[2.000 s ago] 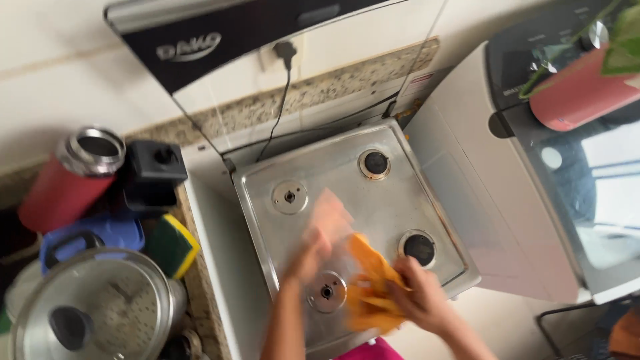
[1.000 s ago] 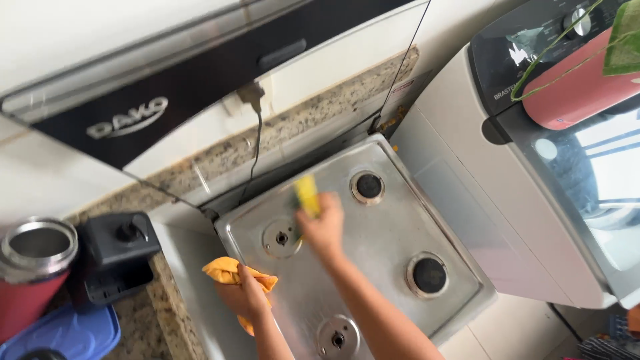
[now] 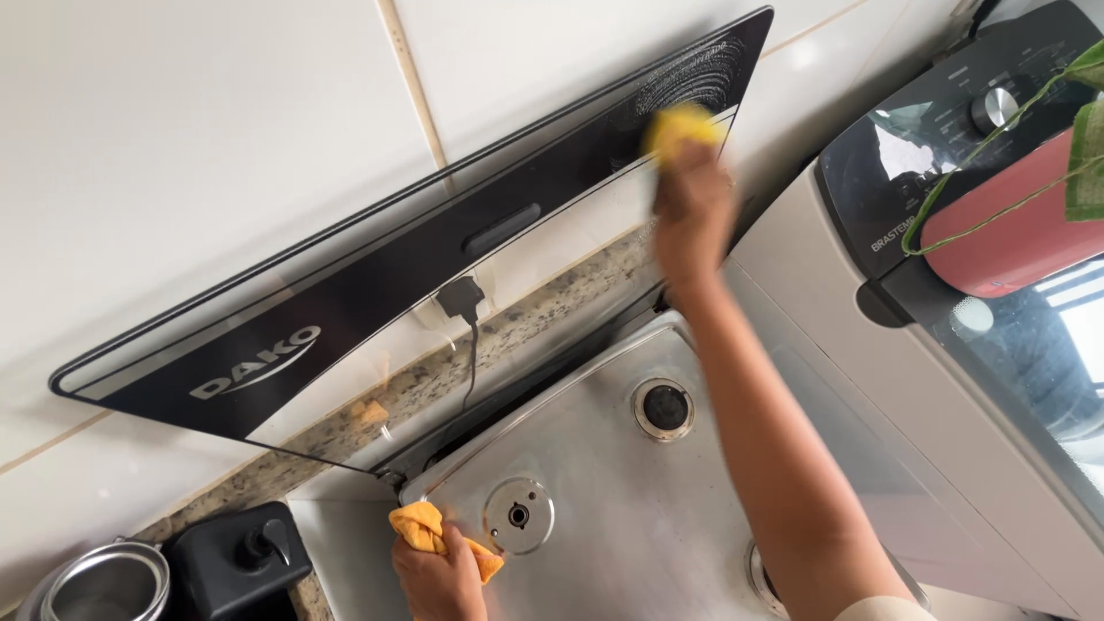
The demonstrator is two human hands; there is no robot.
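My right hand (image 3: 694, 216), slightly blurred, presses a yellow sponge (image 3: 681, 134) on the right end of the raised glass stove lid (image 3: 578, 155), where whitish curved soap streaks show. My left hand (image 3: 440, 573) grips a bunched orange cloth (image 3: 418, 526) at the left back corner of the stainless steel cooktop (image 3: 621, 509). Near that hand is a bare burner base (image 3: 518, 516). A burner with a black cap (image 3: 666, 407) sits at the back right, and another is partly hidden by my right forearm.
Right of the stove stands a washing machine (image 3: 862, 388) with a pink container (image 3: 1000, 224) and green plant leaves on top. A black dispenser (image 3: 237, 556) and an open metal-rimmed container (image 3: 108, 586) are at the lower left. A plug with its cord (image 3: 461, 297) shows through the lid.
My right hand has moved with the sponge from the cooktop up to the glass lid. My left hand still holds the orange cloth near the cooktop's left side.
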